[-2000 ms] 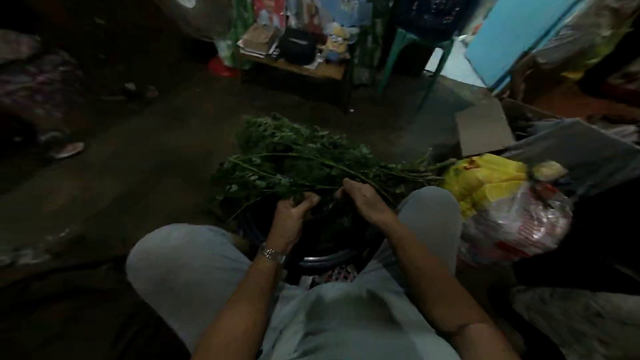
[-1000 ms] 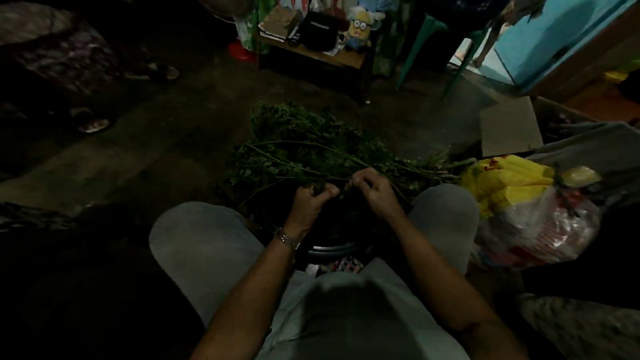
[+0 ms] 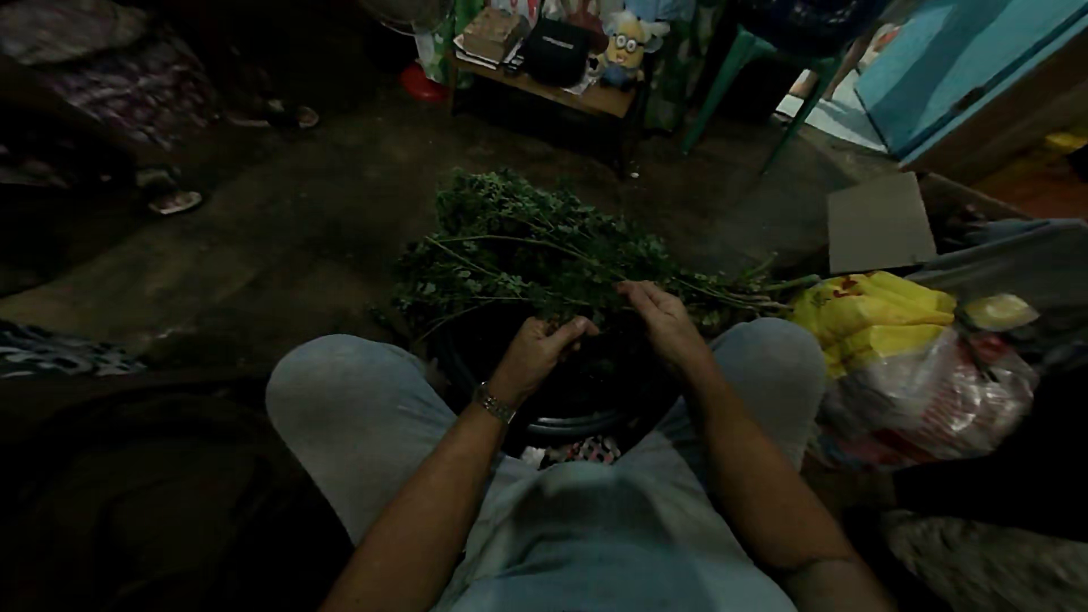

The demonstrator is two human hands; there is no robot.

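A large heap of leafy green branches [image 3: 527, 238] lies across the far side of a dark round basin [image 3: 569, 425] between my knees, its bare stems pointing right. My left hand [image 3: 548, 348], with a metal watch on the wrist, is over the basin, thumb and fingers brought together; whether it pinches a small piece of greenery is too dark to tell. Slightly farther away and to the right, my right hand [image 3: 663, 319] reaches to the near edge of the leaves, its fingertips among them. What its fingers grip is hidden. The basin's inside is very dark.
Yellow and clear plastic bags [image 3: 875, 314] lie beside my right knee, with a cardboard piece [image 3: 880, 223] behind. Ahead are a small wooden table [image 3: 595, 98] holding a plush toy and a green plastic chair [image 3: 735, 72]. At the upper left are a person's sandalled feet [image 3: 174, 201].
My hands were close together over the basin one second ago. Now they are farther apart, my right hand up at the leaves and my left hand lower.
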